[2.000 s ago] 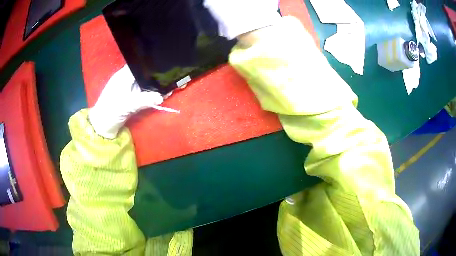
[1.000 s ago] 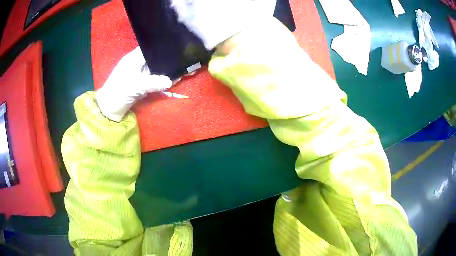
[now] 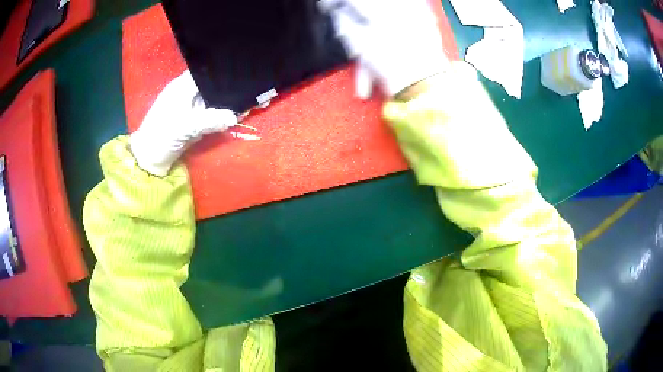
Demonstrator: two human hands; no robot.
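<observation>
A black glossy LCD panel (image 3: 251, 51) lies tilted over an orange-red foam pad (image 3: 305, 152); its top is cut off by the picture's upper edge. A small white tab (image 3: 267, 96) sits on its near edge. My left hand (image 3: 174, 123), in a white glove, grips the panel's near left corner; slender white strips (image 3: 246, 132) stick out beside the thumb. My right hand (image 3: 389, 43), white-gloved and blurred, is at the panel's right side. Whether it holds a cloth cannot be told from the glove.
White wipes (image 3: 498, 51) lie on the green bench (image 3: 327, 251) at the right. A squat bottle (image 3: 571, 70) with a metal top stands beyond, with crumpled white pieces (image 3: 611, 43) around it. More foam pads (image 3: 36, 211) with panels are at the left.
My right hand has moved from over the panel's middle to its right side, uncovering more black surface. My left hand keeps its grip on the corner. The whole view has shifted slightly.
</observation>
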